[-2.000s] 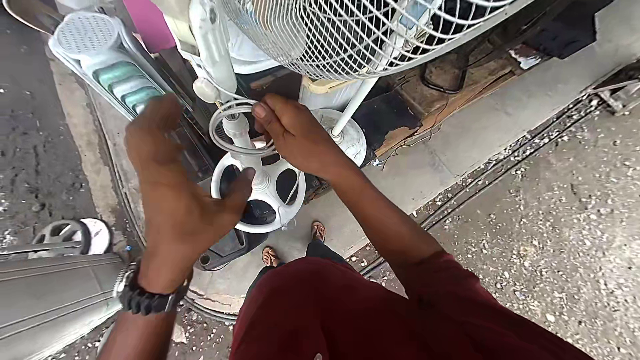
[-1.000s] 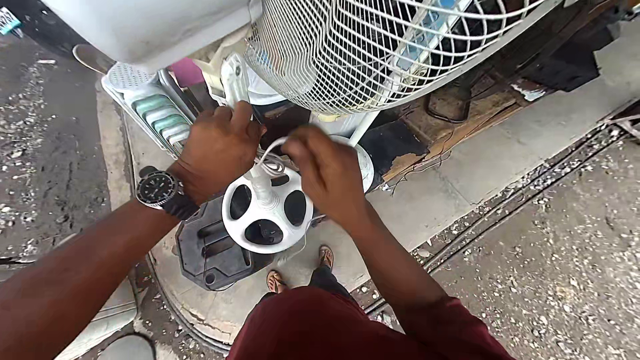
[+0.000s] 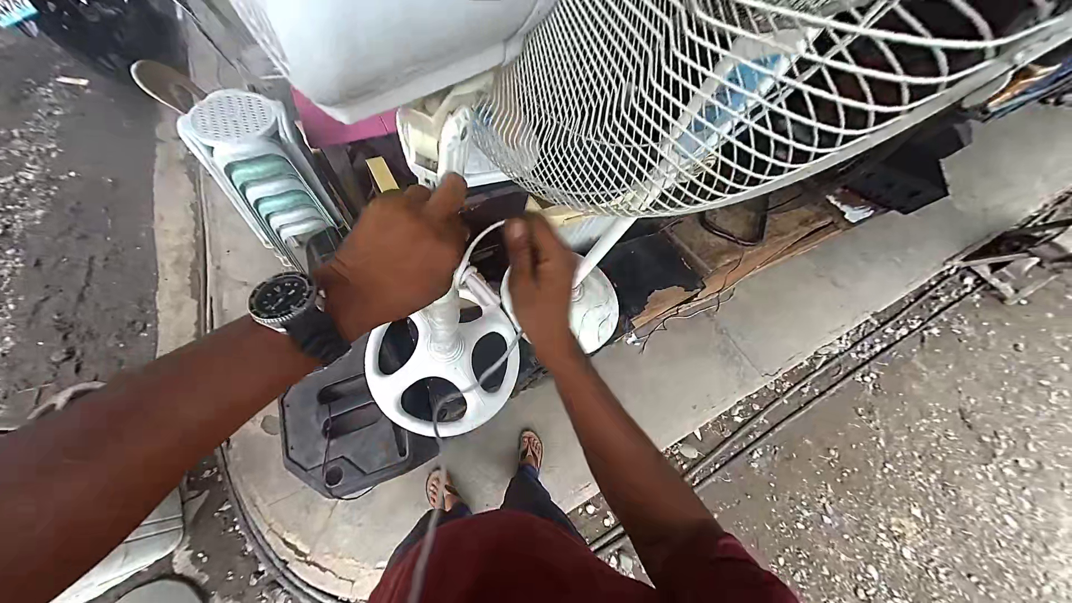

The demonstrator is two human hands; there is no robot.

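Observation:
My left hand, with a watch at its wrist, is closed around the white pole of a pedestal fan, above its round white base. My right hand pinches a white power cord between thumb and fingers, just right of the pole. The cord loops near the pole, and a length of it hangs down over the base toward my shirt. A large white wire fan grille fills the upper part of the view, over a second pole and round base.
A dark plastic base lies on the concrete walkway beside the white one. Stacked plastic chairs stand at the left. Wooden boards and dark scraps lie behind the bases. My sandaled feet are close below, and gravel ground lies at the right.
My left hand, open and off the pole two seconds ago, has closed around it. The cord's coiled loops seen earlier near the pole have loosened, and a length now hangs down toward me.

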